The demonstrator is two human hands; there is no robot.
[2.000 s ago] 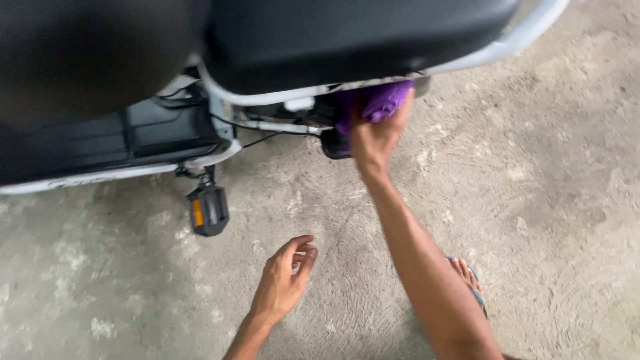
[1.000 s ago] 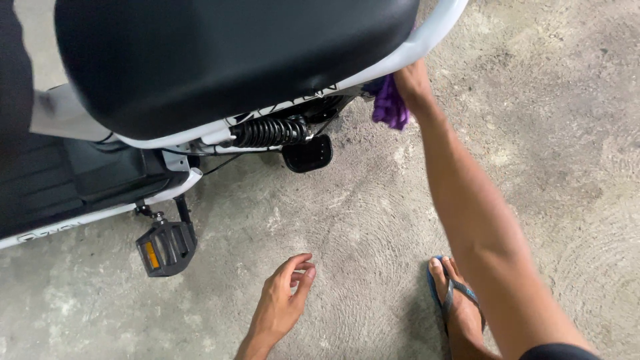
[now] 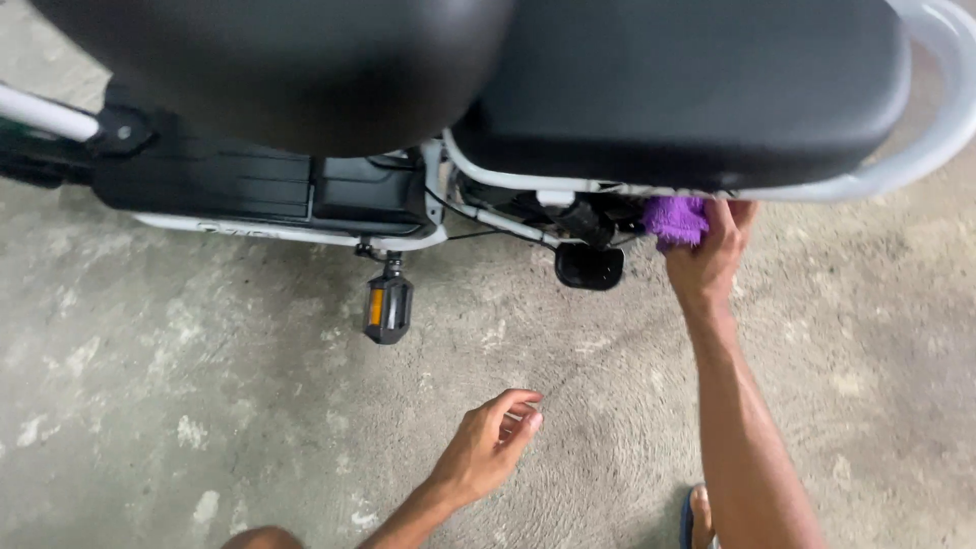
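Observation:
A purple cloth (image 3: 677, 221) is in my right hand (image 3: 713, 255), just below the white frame tube (image 3: 823, 189) under the black rear seat (image 3: 694, 91) of an electric bike. Some of my right fingers are hidden beneath that tube. To the left of the cloth are a dark shock absorber (image 3: 585, 219) and a black footrest (image 3: 589, 267). My left hand (image 3: 488, 442) hangs over the concrete floor with its fingers loosely curled and apart, holding nothing.
A black pedal with an orange reflector (image 3: 387, 309) juts out below the black footboard (image 3: 267, 183). Another black seat (image 3: 305, 69) covers the upper left. Concrete floor (image 3: 229, 396) lies beneath the bike, and a foot in a blue flip-flop (image 3: 698, 518) shows at the bottom.
The view has shifted a good deal. The cloth in my right hand, hanging near the frame's rear curve one second ago, is now closer to the shock absorber. My left hand stays empty.

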